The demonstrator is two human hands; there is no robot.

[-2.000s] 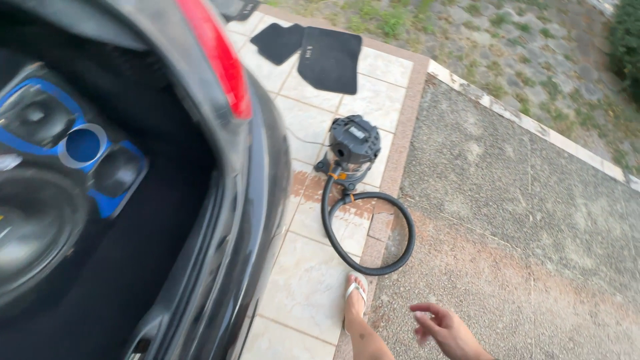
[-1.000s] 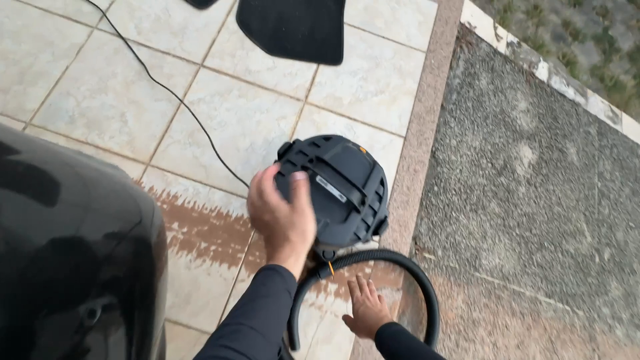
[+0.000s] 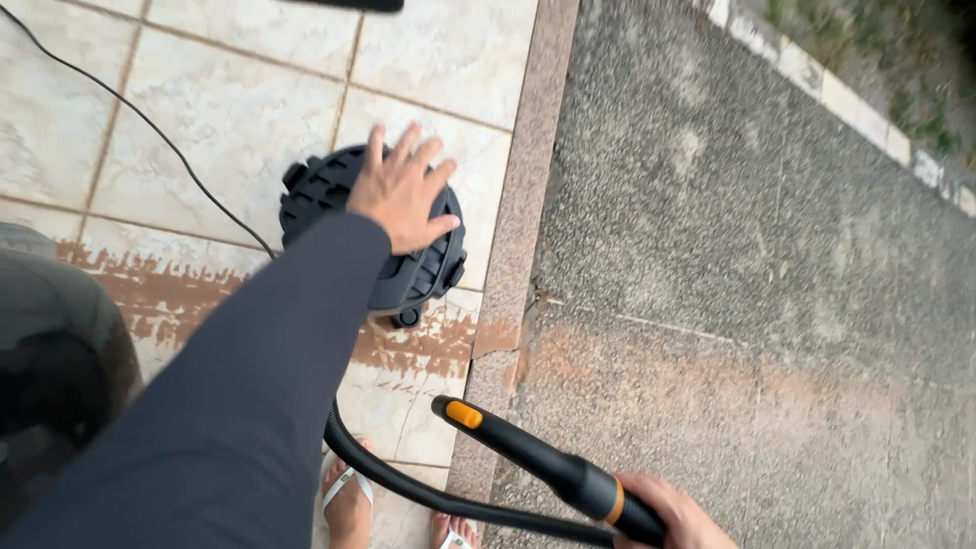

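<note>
My left hand (image 3: 404, 187), fingers spread, is over the black lid of a canister vacuum cleaner (image 3: 427, 267); whether the palm touches the lid is unclear. My right hand (image 3: 671, 515) is closed around the hose end, just behind the black vacuum wand handle (image 3: 534, 454) with its orange slider and orange ring. From that end the corrugated vacuum hose (image 3: 412, 488) curves left and up behind my left sleeve. A thin black power cord (image 3: 183, 156) runs from the vacuum across the tiles to the upper left.
The vacuum stands on pale floor tiles (image 3: 221, 84) beside a granite edging strip (image 3: 526, 160). Rough concrete (image 3: 724, 229) lies to the right. Part of a dark car (image 3: 61, 358) is at the left. My feet in flip-flops (image 3: 351, 492) are at the bottom. A black mat (image 3: 358, 3) shows at the top.
My right hand, empty one second ago, now holds the hose end with the handle. My left hand has shifted from the lid's left side to over its upper middle, fingers spread.
</note>
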